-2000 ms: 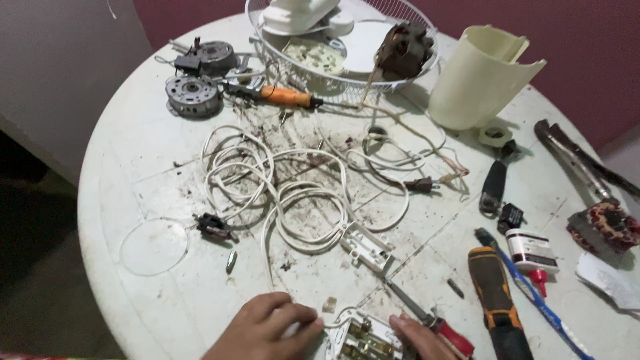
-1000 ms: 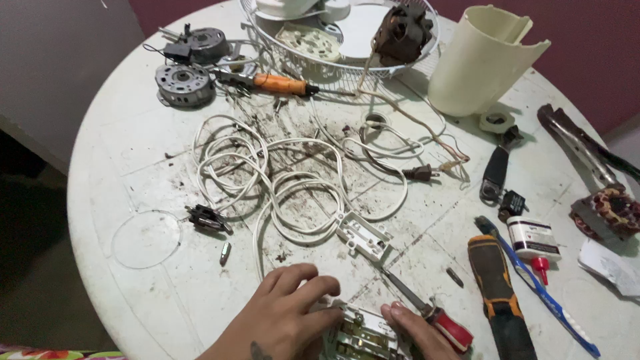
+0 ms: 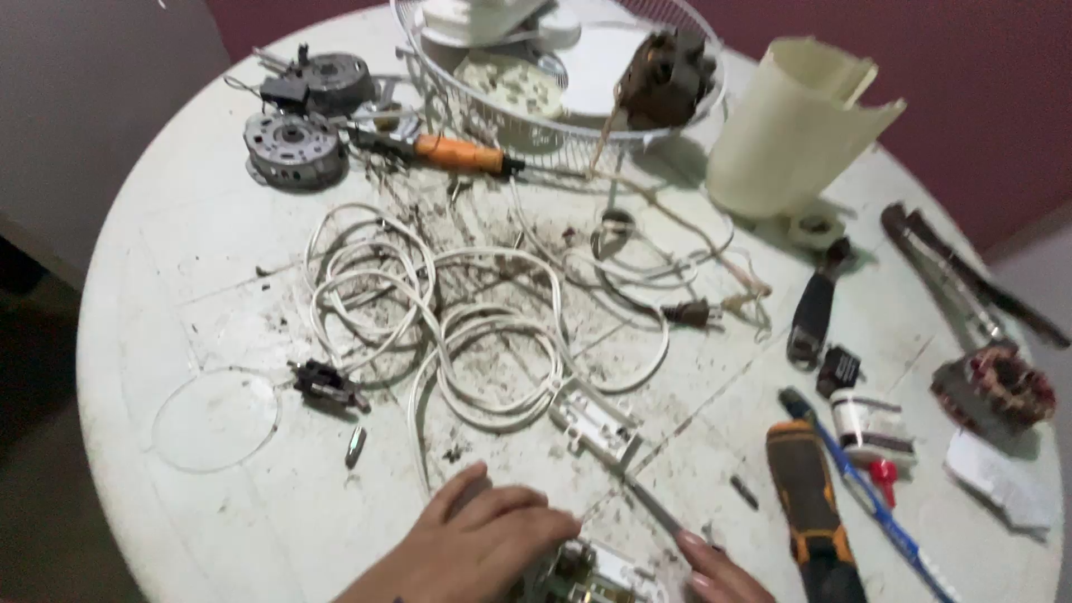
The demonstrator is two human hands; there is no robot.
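Note:
My left hand rests with bent fingers against the left side of a white plastic socket housing with metal contacts, at the bottom edge. Just right of it, my right hand has its fingers on a screwdriver, whose grey shaft points up and left; its handle is hidden by the hand and the frame edge. The shaft's tip is at a small white plastic cover. A coiled white cable runs down toward the left hand. A small dark switch part and a metal cylinder lie to the left.
Behind are motor end plates, an orange-handled soldering iron, a fan grille holding a motor, and a cream plastic housing. At right are a black-and-orange tool handle, a blue toothbrush, a red-capped bottle and a copper-wound stator.
My right hand has moved from the socket housing's side onto the screwdriver, whose red handle showed earlier. My left hand stays at the housing.

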